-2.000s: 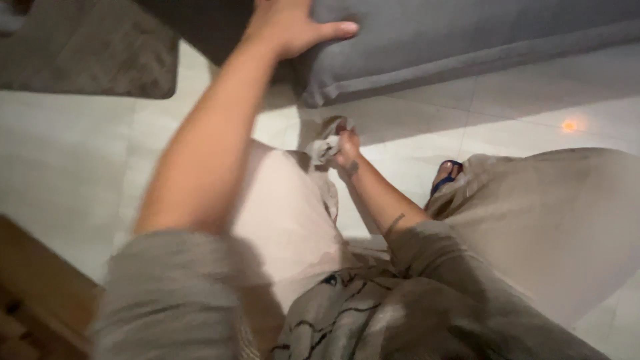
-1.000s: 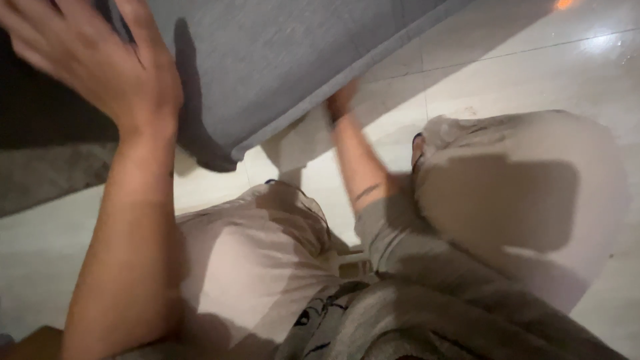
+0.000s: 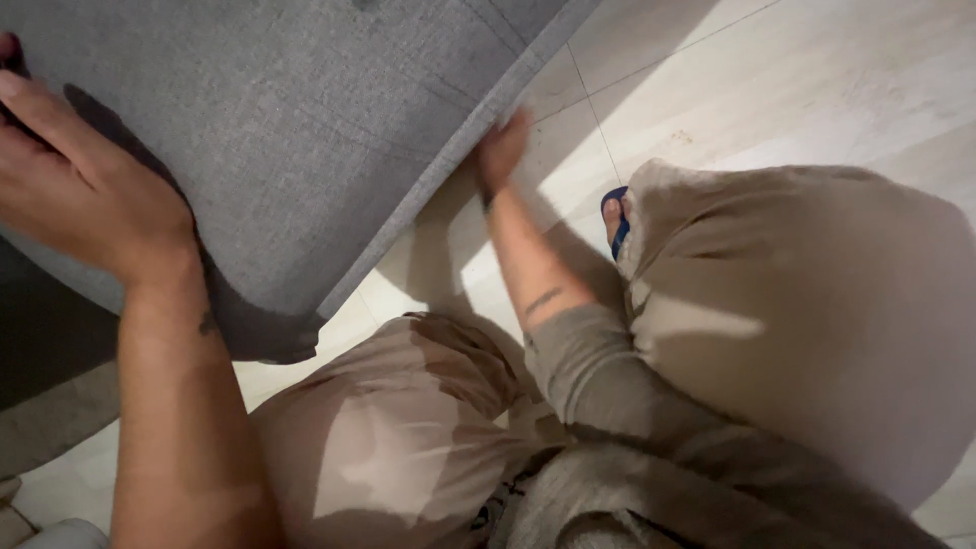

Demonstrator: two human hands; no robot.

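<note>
A grey fabric-covered piece of furniture, probably a sofa (image 3: 366, 99), fills the upper left. My left hand (image 3: 91, 183) lies against its fabric at the left edge of the view, fingers extended and partly cut off by the frame. Low beside the seam of its lower edge is my right hand (image 3: 505, 149), blurred, close to the floor; part of it is hidden by the fabric edge, and whether it holds anything cannot be made out.
Pale floor tiles (image 3: 709, 99) lie beyond the seam. My knees in beige trousers (image 3: 785, 305) are bent on both sides of my right arm. A foot in a blue flip-flop (image 3: 616, 221) shows near one knee. A darker rug (image 3: 61, 415) lies at lower left.
Two seconds ago my right hand was over the floor with a whitish cloth-like thing, which is not visible now. The view has shifted, and the grey furniture fills more of it.
</note>
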